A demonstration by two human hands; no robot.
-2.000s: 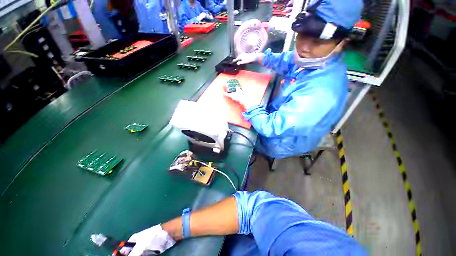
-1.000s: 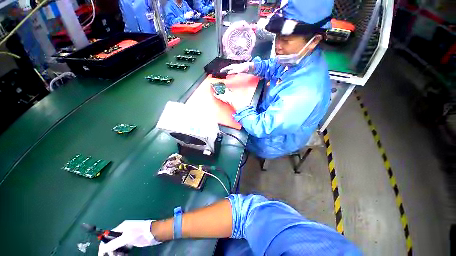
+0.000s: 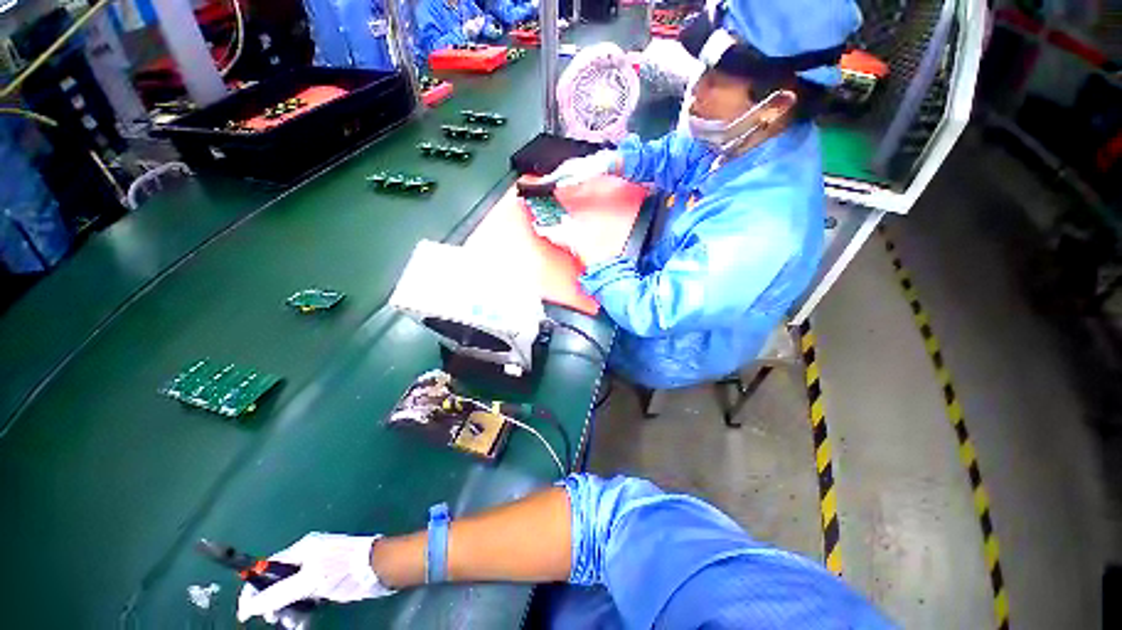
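Observation:
My right hand (image 3: 318, 576), in a white glove with a light blue wrist band, is at the lower left. It is closed on side cutters (image 3: 234, 560) with dark and orange-red handles; the metal jaws point to the upper left. The jaws are over the green bench (image 3: 99, 492), just above a tiny whitish pile of scrap (image 3: 202, 596). My left hand is out of the picture. A green circuit board panel (image 3: 224, 388) lies on the bench beyond the cutters, apart from my hand.
A smaller board (image 3: 315, 299) and several board panels (image 3: 402, 182) lie farther along. A white fume box (image 3: 461, 302) stands beside a soldering iron stand (image 3: 480, 431) with a pale cable. A person in blue (image 3: 726, 259) works at a red mat (image 3: 591, 289). A black tray (image 3: 295, 135) is at the far left.
The view has shifted slightly. My right hand stays low at the left, still holding the cutters, now turned more into view. The neighbour's raised hand has moved nearer the board on the red mat.

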